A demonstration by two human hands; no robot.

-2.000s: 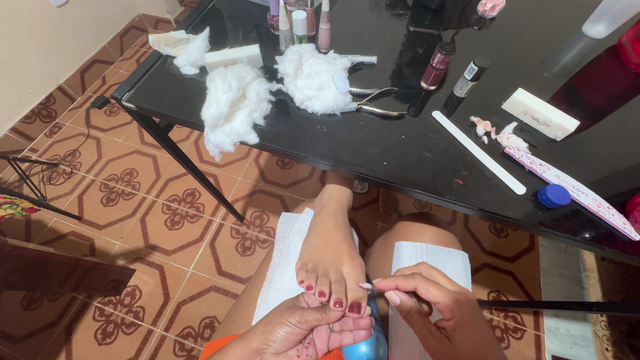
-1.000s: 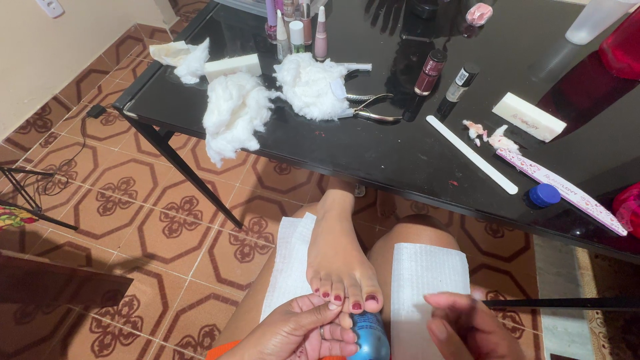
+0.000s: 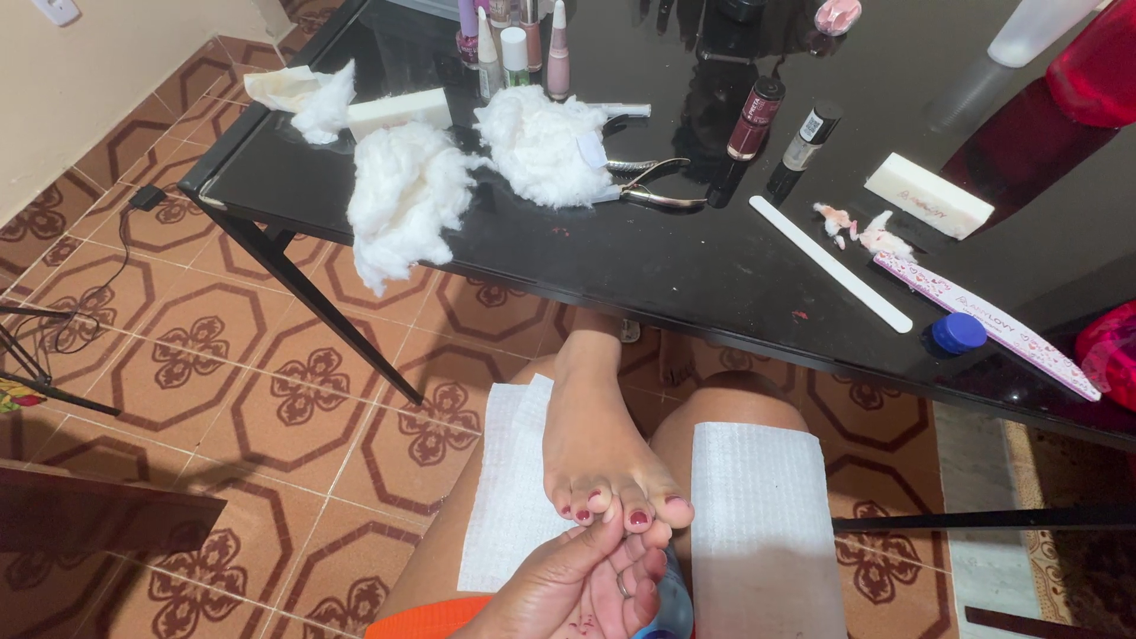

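Observation:
My left hand [image 3: 590,568] holds the toes of another person's bare foot [image 3: 596,435], its thumb against the toes from the front. The toenails bear dark red polish, and red marks show on my palm. Below the toes, partly behind my fingers, is a blue rounded object [image 3: 672,596]. White textured towels lie on my thighs, one [image 3: 501,506] left of the foot and one [image 3: 759,506] right of it. My right hand is out of view. On the black table lie a dark red nail polish bottle [image 3: 756,120], a small clear bottle with a black cap [image 3: 811,138] and metal nippers [image 3: 661,188] beside cotton [image 3: 543,146].
More cotton [image 3: 408,200] hangs over the table's front edge [image 3: 568,306]. Further right are a white nail file [image 3: 830,264], a patterned file [image 3: 990,324], a blue cap [image 3: 958,333], a white buffer block [image 3: 928,195] and used cotton tufts [image 3: 883,238]. Several polish bottles [image 3: 515,58] stand at the back left.
My right hand, close to the big toe two seconds ago, moved away to the right and has left the view. My left hand still holds the toes.

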